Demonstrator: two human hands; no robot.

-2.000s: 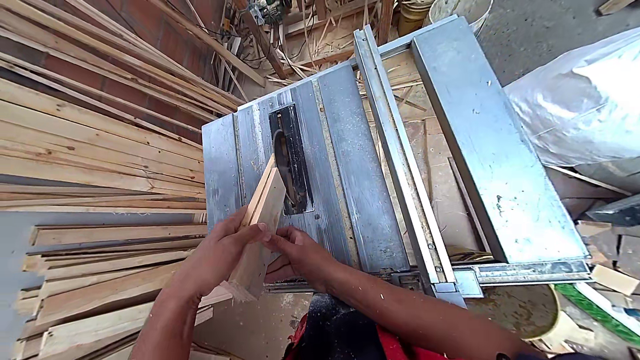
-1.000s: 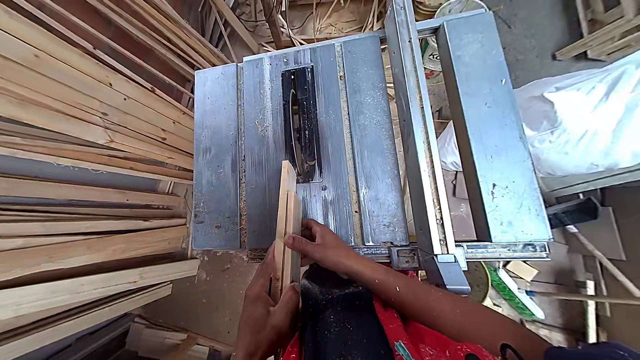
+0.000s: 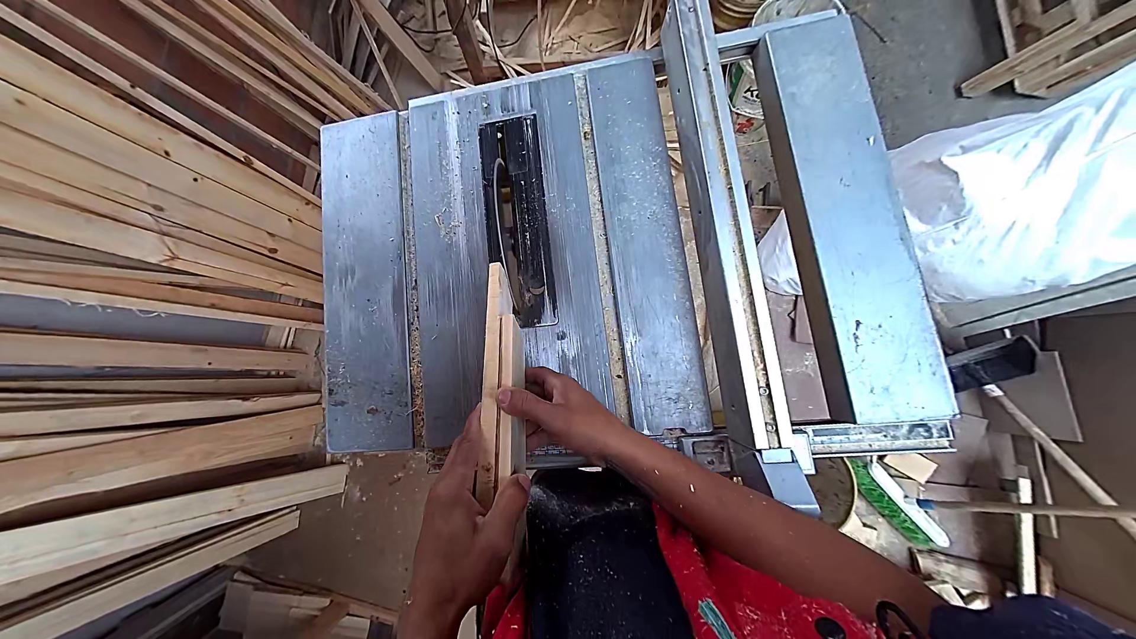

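Note:
Two pieces of wooden board (image 3: 493, 373) lie face to face, standing on edge, their far ends over the metal table of a table saw (image 3: 461, 186). My left hand (image 3: 466, 524) grips them near their close end, thumb on the right side. My right hand (image 3: 564, 413) holds them from the right, its thumb on the top edge. The far tip of the longer piece is close to the saw blade (image 3: 502, 213), which shows in the black throat plate (image 3: 532, 186). Whether the blade turns cannot be told.
The rip fence (image 3: 732, 222) runs along the table's right part, with a metal side extension (image 3: 856, 222) beyond it. Long wooden boards (image 3: 160, 195) are stacked at the left. A white sack (image 3: 1021, 195) lies at the right. A green brush (image 3: 896, 501) and wood offcuts lie below.
The boards have swung from a slant to nearly straight in line with the blade slot. Both hands have kept hold of them. The view has shifted.

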